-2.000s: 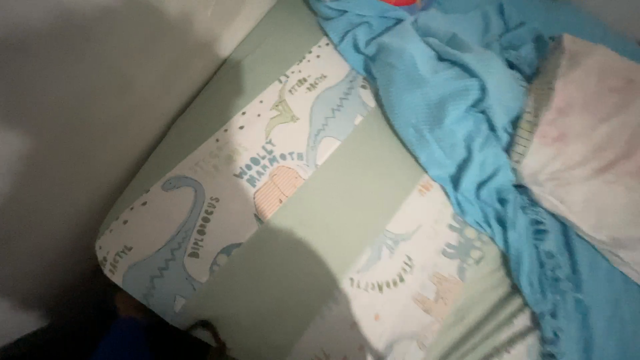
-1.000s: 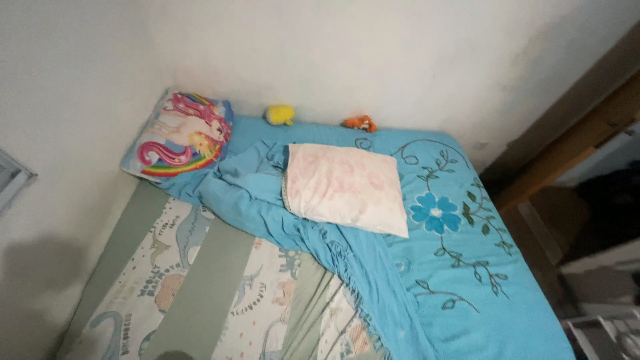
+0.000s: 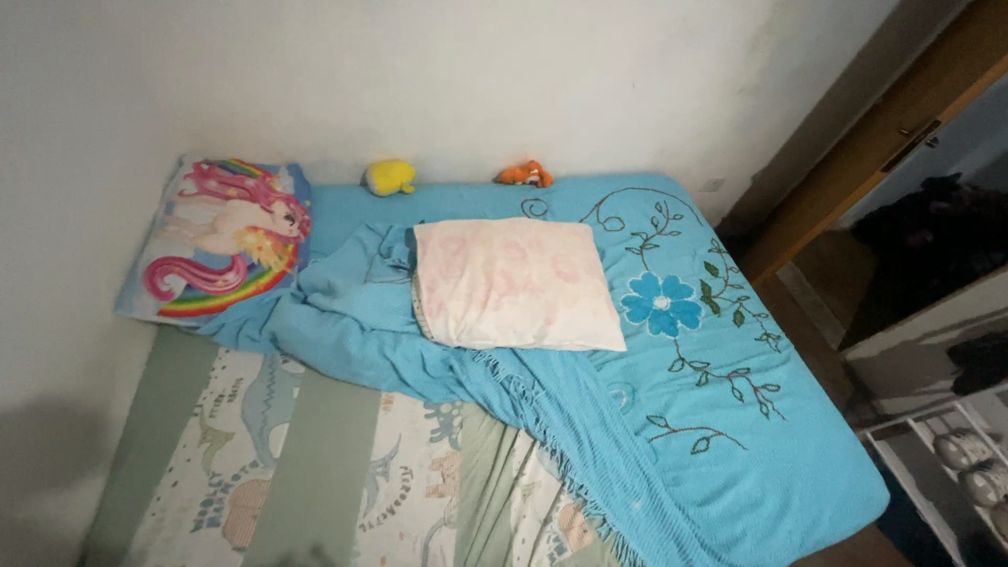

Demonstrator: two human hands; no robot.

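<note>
Neither my left hand nor my right hand shows in the head view. A bed fills the middle, with a blue sheet [image 3: 787, 488] embroidered with a flower and vines. A pale pillow with faint pink marks [image 3: 516, 287] lies near its centre. At the upper left a pillow with a unicorn and rainbow print [image 3: 228, 236] rests against the wall. A crumpled blue fringed blanket [image 3: 354, 331] runs from that pillow down past the pale one. In the lower left lies a green and white dinosaur-print cover [image 3: 315, 465].
A yellow plush toy [image 3: 390, 177] and an orange plush toy [image 3: 525, 174] sit along the wall edge of the bed. Beyond the right side stand a wooden door frame [image 3: 866, 150] and a white shelf [image 3: 917, 472] holding shoes [image 3: 965, 449].
The view has swung up from the dinosaur-print cover to the whole bed, bringing the unicorn pillow and both plush toys fully into sight. Nothing on the bed has plainly moved.
</note>
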